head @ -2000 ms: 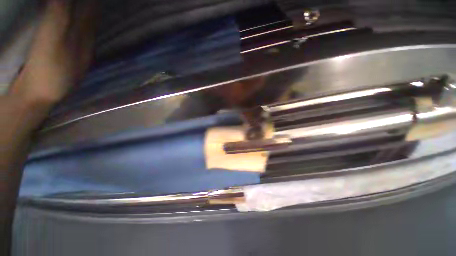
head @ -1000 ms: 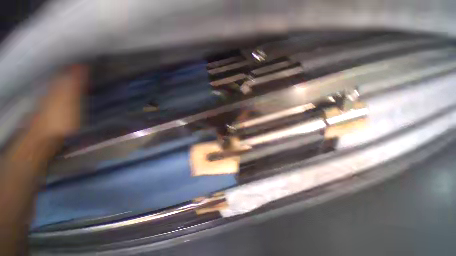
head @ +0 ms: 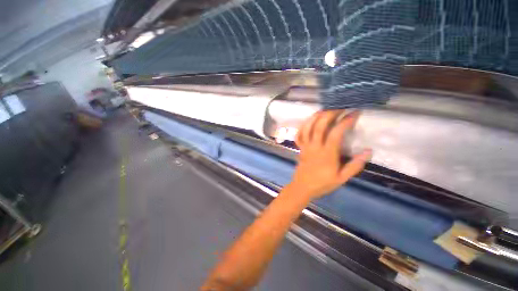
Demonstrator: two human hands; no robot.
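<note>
My left hand (head: 324,156) reaches up from the bottom middle, back towards me and fingers apart. Its fingertips are at the long white fabric band (head: 431,139), just below the end of a hanging dark blue cloth with pale wavy lines (head: 363,57). It grips nothing that I can see; whether the fingertips touch the fabric is unclear. A long blue fabric band (head: 255,162) lies on the tier below, behind my wrist. My right hand is out of the picture.
The metal rack (head: 244,187) runs from far upper left to lower right. Metal rods (head: 488,247) and a tan pad (head: 457,241) are at lower right. A grey floor with a yellow line (head: 123,227) and a dark partition (head: 40,136) lie left.
The view has swung from close on the rods to along the rack and aisle. My left hand has gone from the left edge to the middle, at the white band. The striped cloth has come into view.
</note>
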